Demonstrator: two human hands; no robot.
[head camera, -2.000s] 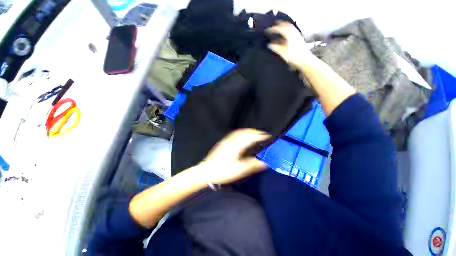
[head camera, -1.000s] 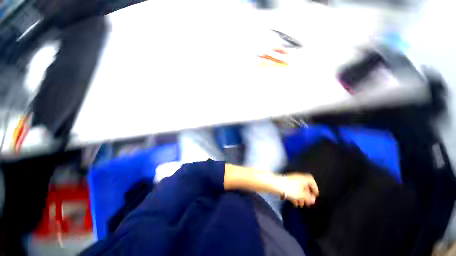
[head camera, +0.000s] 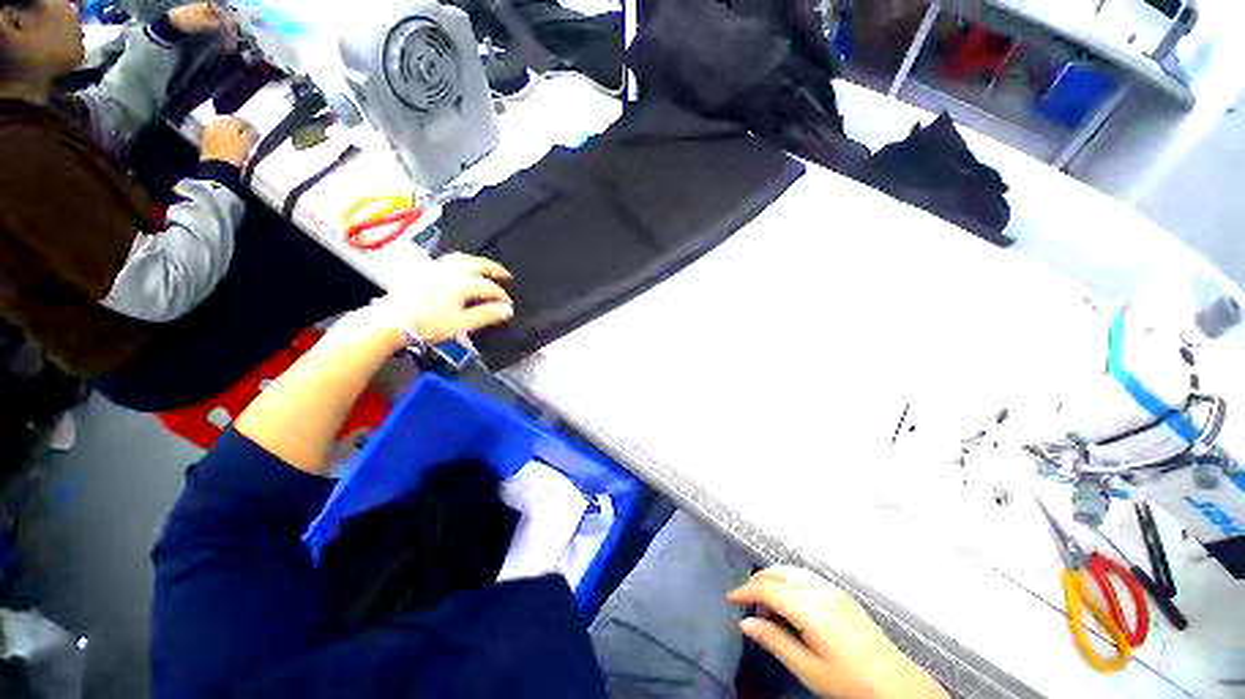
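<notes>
A black fabric stack (head camera: 614, 225) lies flat on the white machine table at the far left, with more dark cloth bunched behind it. My left hand (head camera: 458, 301) is at the near left corner of the stack, fingers spread over its edge; whether it grips a layer cannot be told. My right hand (head camera: 819, 635) is low at the table's front edge, fingers loosely bent; a dark patch lies under its fingertips, and I cannot tell if it is held. The sewing machine (head camera: 1147, 396) with a blue stripe stands at the right. Scissors (head camera: 1106, 608) with red and yellow handles lie near it.
A blue bin (head camera: 410, 437) with black pieces and a white sheet sits below the table edge. Another person (head camera: 109, 232) works at the left. A second pair of scissors (head camera: 382, 219) and another machine (head camera: 423, 89) are beyond the stack. Slim black tools (head camera: 1156, 560) lie right of my scissors.
The view has swung left from the lap and right bin to the table's left end. My left hand has left the lap cloth and is now at the black stack. My right hand is now by the table edge.
</notes>
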